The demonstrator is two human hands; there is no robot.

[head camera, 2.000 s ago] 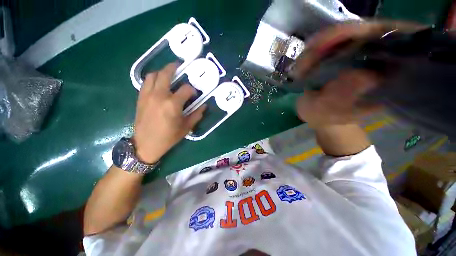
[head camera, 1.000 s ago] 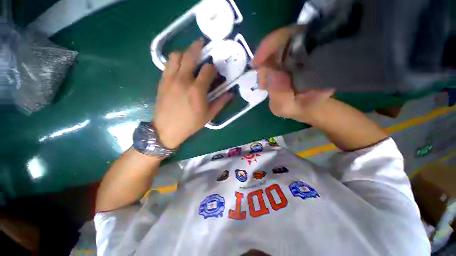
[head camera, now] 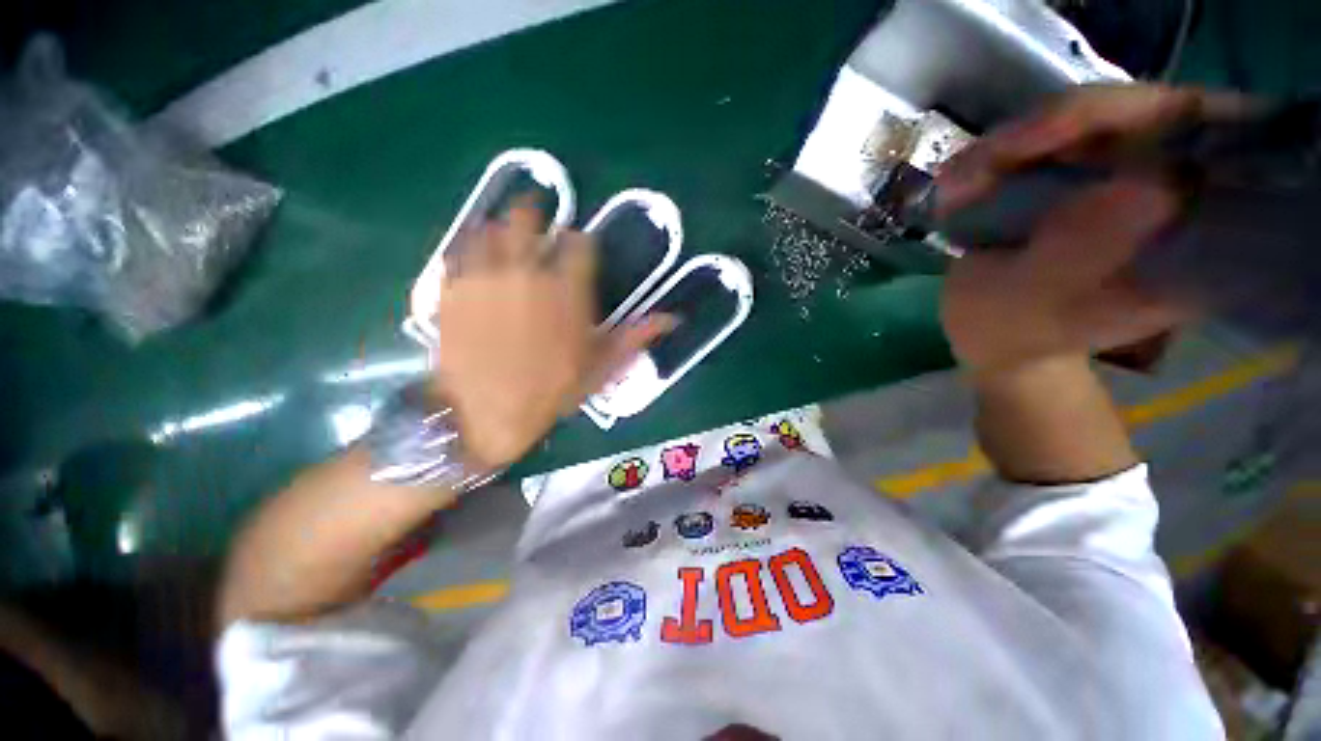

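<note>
Three white plastic frames lie side by side on the green bench, their open loops pointing up and right; one is the right frame (head camera: 724, 327). My left hand (head camera: 514, 326), blurred, lies over their lower ends with its fingers and thumb apart. The hand hides most of the lower ends. My right hand (head camera: 1065, 268), also blurred, is closed around a dark electric screwdriver (head camera: 1231, 217) beside the screw feeder. Its tip cannot be made out.
The silver and white screw feeder (head camera: 869, 138) stands at the upper right, with loose screws (head camera: 814, 261) beside it. A clear plastic bag (head camera: 145, 217) with grainy contents lies at the left. A pale rail (head camera: 348, 70) curves along the back. Cardboard boxes (head camera: 1260, 601) are at the lower right.
The frames' open loops now point away from me, with the round discs no longer in sight. My right hand went from the feeder to the frames and is back by the feeder.
</note>
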